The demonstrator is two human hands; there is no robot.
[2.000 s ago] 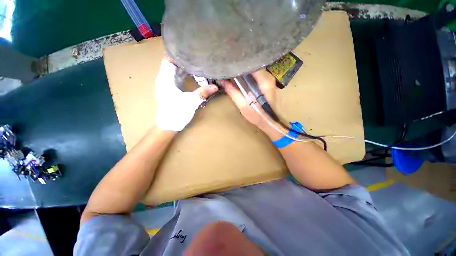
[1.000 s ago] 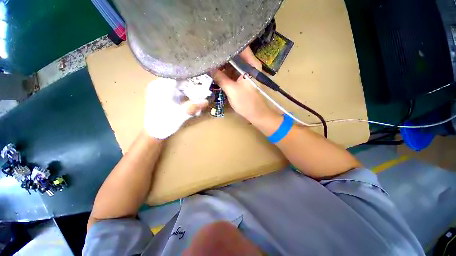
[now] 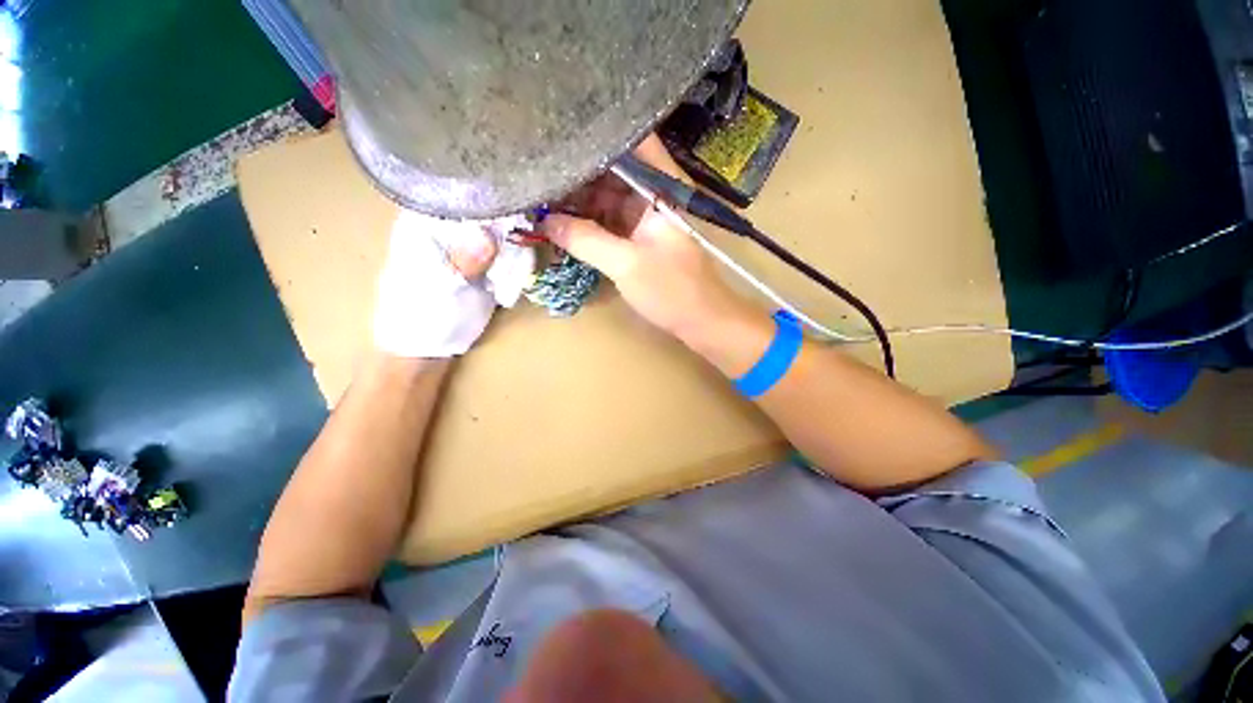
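My left hand, in a white glove with bare fingertips, holds a circuit board assembly above the cardboard. Its green-blue board hangs below the fingers, with a white block at its left and a red wire above. My right hand, bare with a blue wrist band, holds a soldering iron. Its thumb and a finger touch the upper part of the assembly. The thin whitish feed tube runs along the iron. The iron's tip is hidden under the grey hood.
The grey extraction hood hangs over the hands. The tip cleaner sits on the cardboard sheet. Piled assemblies lie on the bench at left. A black box stands at right. The iron's dark cord curves over my right forearm.
Both hands have shifted left and the hood shows further left, uncovering more of the tip cleaner. The assembly has come into view and turned, its board now lying more sideways below the fingers.
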